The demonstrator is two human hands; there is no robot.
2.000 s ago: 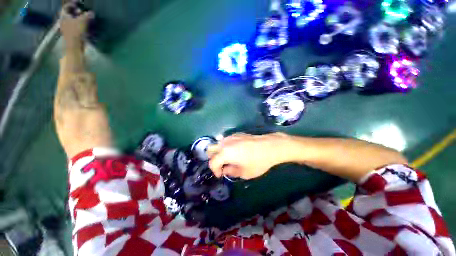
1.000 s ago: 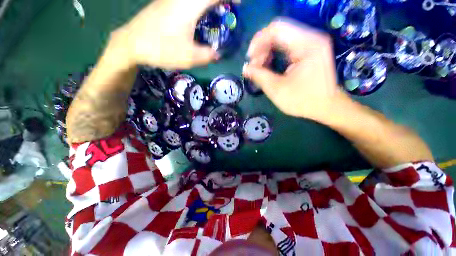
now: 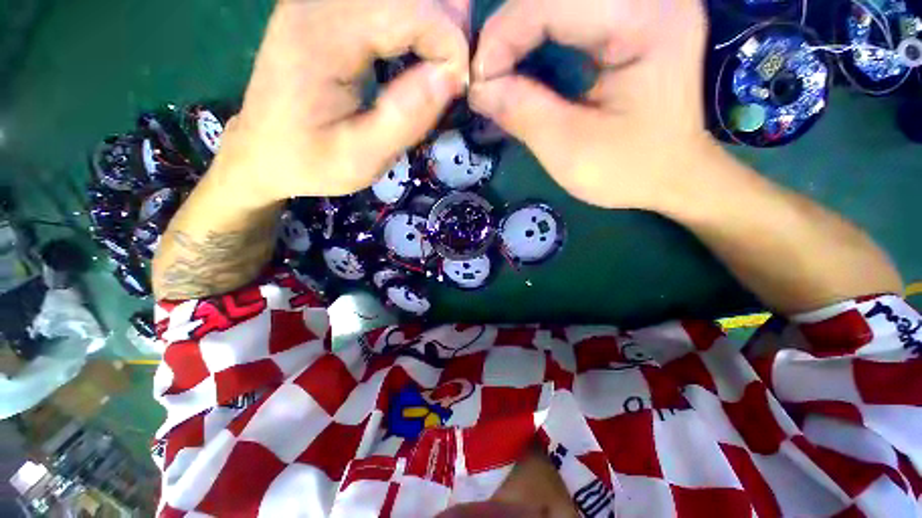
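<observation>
My left hand [image 3: 349, 106] and my right hand [image 3: 596, 111] meet at the top centre, thumbs and forefingers pinched tip to tip on a tiny pale plug [image 3: 468, 85]. Its exact shape is hidden by the fingertips. Dark parts show behind the fingers; whether they hang from the hands cannot be told. Below the hands lie several white-faced round parts [image 3: 532, 234] with black rims and thin red and black wires. A dark round part with a shiny rim [image 3: 462, 227] lies face up among them.
At the upper right lies a round circuit board [image 3: 776, 84] with a digit display and green spot, with more boards and a white cable [image 3: 809, 46] beside it. A heap of black round parts [image 3: 126, 162] is at the left. A crumpled clear plastic bag [image 3: 61, 344] lies at the left edge.
My hands, apart a second ago, have come together at the fingertips. The circuit board in my left hand is now mostly hidden or out of view. Earlier, my left arm reached far to the upper left.
</observation>
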